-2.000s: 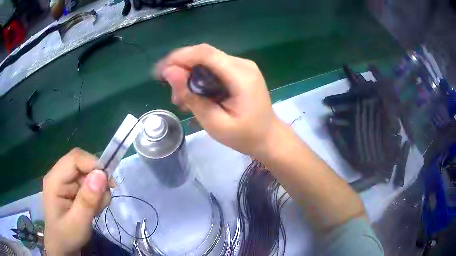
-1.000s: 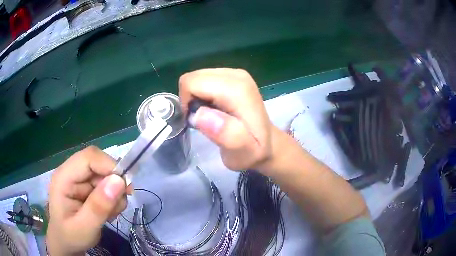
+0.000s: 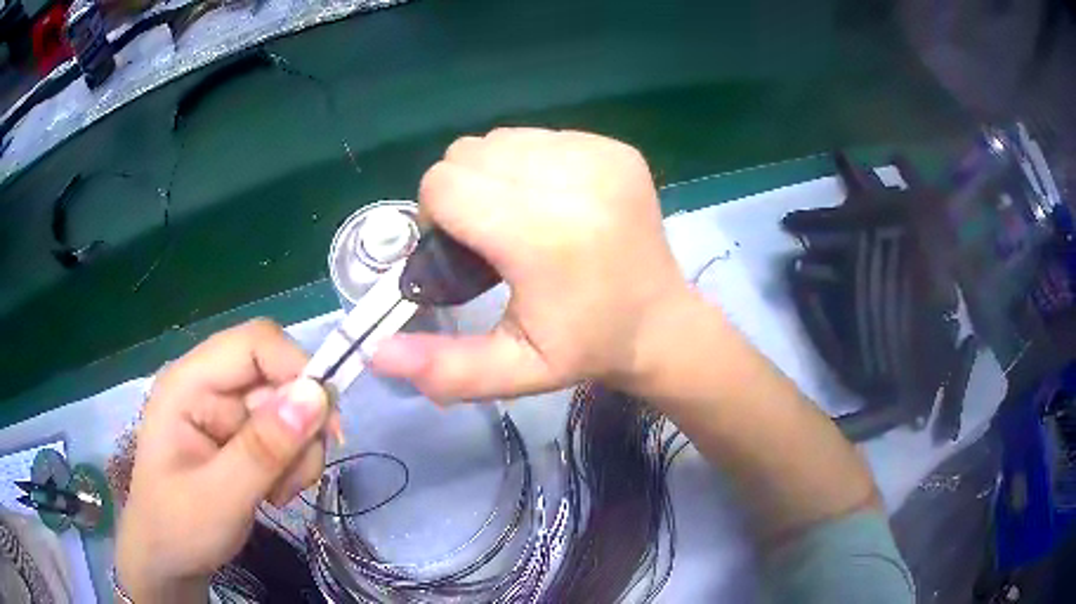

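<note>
My left hand (image 3: 224, 454) pinches a metal band (image 3: 375, 321) that points up and to the right, with a dark wire along its face. My right hand (image 3: 555, 266) is closed around a black sleeve (image 3: 451, 269), whose end meets the far tip of the band. My right thumb lies beside the band. The metal band's lower part is hidden by my left hand. Behind the hands a silver spray can (image 3: 380, 236) with a white top stands upright, partly covered. A loop of thin wire (image 3: 405, 478) hangs below my left hand.
Nested metal bands (image 3: 519, 519) and a wire bundle (image 3: 614, 507) lie at the front. A heap of black sleeves (image 3: 867, 307) is at right, a blue crate (image 3: 1032, 472) beyond. Side cutters (image 3: 53, 501) rest at left. Dark curved pieces (image 3: 71, 224) lie on the green belt (image 3: 260, 224).
My right hand has come down from above the can, bringing the sleeve to the band's tip. My left hand has moved right and slightly up with the band.
</note>
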